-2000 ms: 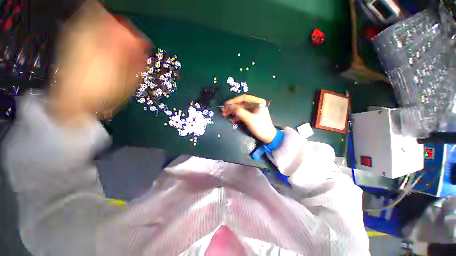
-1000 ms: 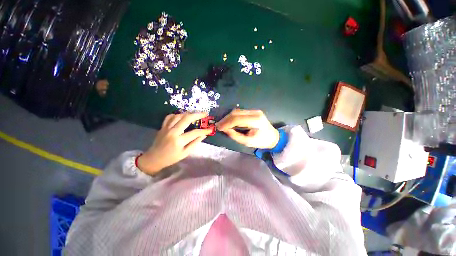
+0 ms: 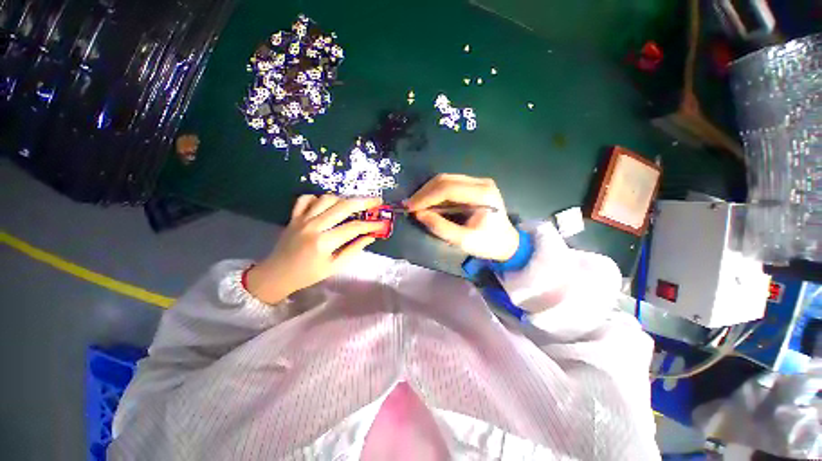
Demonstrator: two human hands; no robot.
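My left hand (image 3: 314, 248) holds a red housing (image 3: 382, 221) between thumb and fingers, just in front of the pile of white small parts (image 3: 359, 171). Dark and pale details show inside the housing. My right hand (image 3: 464, 216) holds thin tweezers (image 3: 451, 208), their tip at or close to the housing's right side; contact cannot be told. A mixed pile of silver-and-dark small parts (image 3: 293, 85) lies farther left. A dark clump of black small parts (image 3: 395, 131) and a cluster of white-and-blue parts (image 3: 455, 114) lie to the right.
Black blister trays (image 3: 99, 90) stand at left. A wooden-framed box (image 3: 626, 191), white square (image 3: 569, 221) and white box unit (image 3: 707, 261) are at right, with clear blister trays (image 3: 784, 135) above. A red piece (image 3: 648, 57) lies at the back right.
My left hand, blurred at the left two seconds ago, came to the front holding the red housing. Since one second ago, my right hand has shifted slightly right and the tweezers show more clearly.
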